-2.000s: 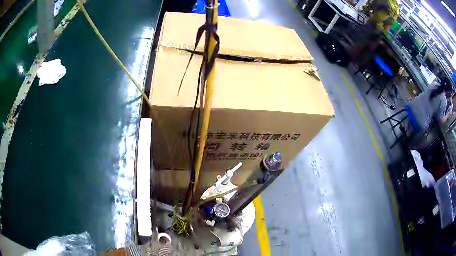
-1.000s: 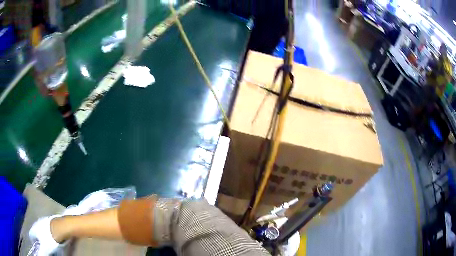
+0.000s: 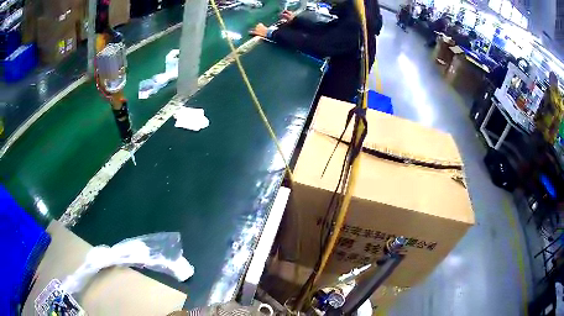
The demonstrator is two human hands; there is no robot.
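A clear plastic bag with white cord inside lies across the beige board at the lower left. An open white socket housing with its circuit board sits at the bag's lower left end, partly cut off by the bottom edge. The electric screwdriver hangs bit down at the upper left, free of any hand. A patterned sleeve shows at the bottom edge. Neither of my hands is visible.
A large cardboard box stands right of the dark green table. A blue stack is at the left. A white scrap lies on the table. Another person's hands are at the far end. A gauge and pole stand low right.
The view has swung so the belt's far end and another person show. My gloved hand and forearm, seen one second ago over the board, are out of view. The bag and housing are now uncovered.
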